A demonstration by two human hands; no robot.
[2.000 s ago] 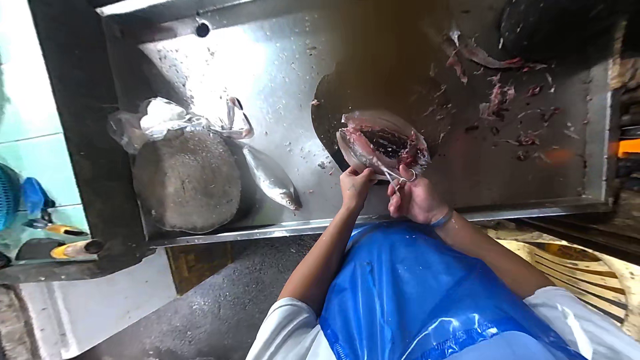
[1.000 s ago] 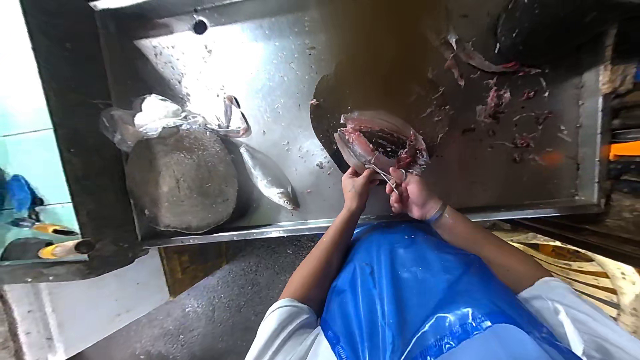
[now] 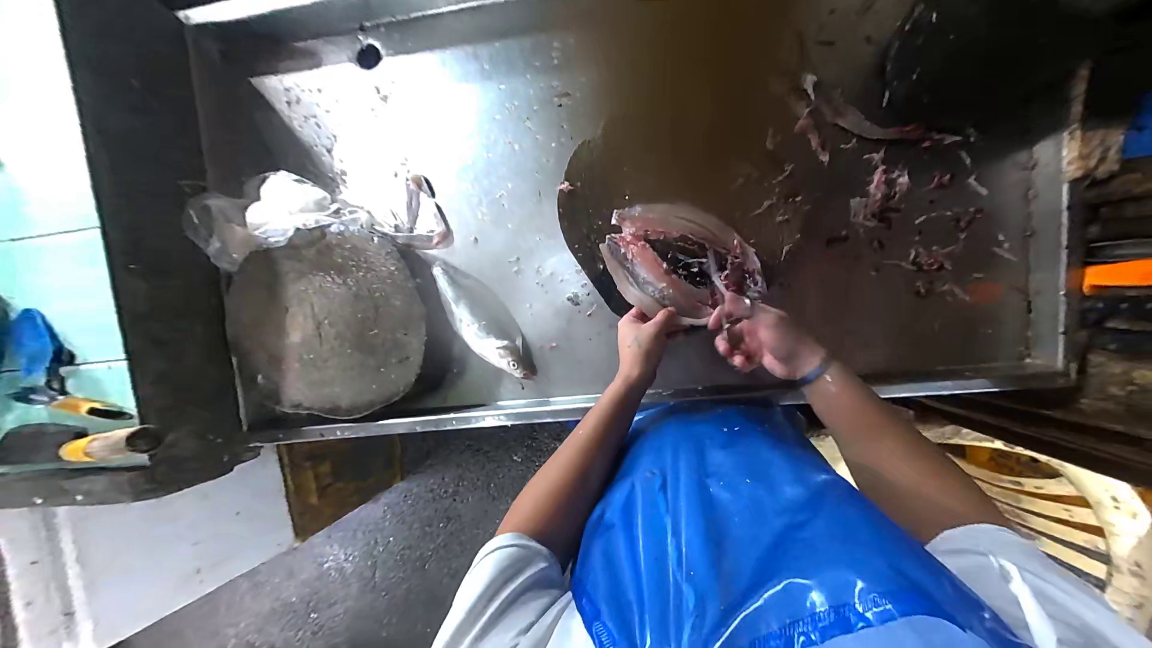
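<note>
A fish cut open (image 3: 661, 261) lies spread on the metal counter, pink flesh and a dark cavity facing up. My left hand (image 3: 644, 340) grips its near edge. My right hand (image 3: 765, 337) is shut on a small metal tool (image 3: 731, 306), perhaps scissors or tweezers, at the near right side of the cavity; fingers and blur hide its exact kind. To the left, a whole silvery fish (image 3: 481, 317) lies beside a round, worn chopping block (image 3: 326, 324).
Clear plastic bags (image 3: 286, 209) lie behind the block, near a fish scrap (image 3: 430, 216). Fish trimmings (image 3: 882, 189) are scattered at the right. The metal counter has a raised front rim (image 3: 504, 416) and a drain hole (image 3: 369, 56). Yellow-handled tools (image 3: 108, 444) lie far left.
My right hand has shifted slightly with its tool by the opened fish. My left hand keeps its place on the fish's near edge.
</note>
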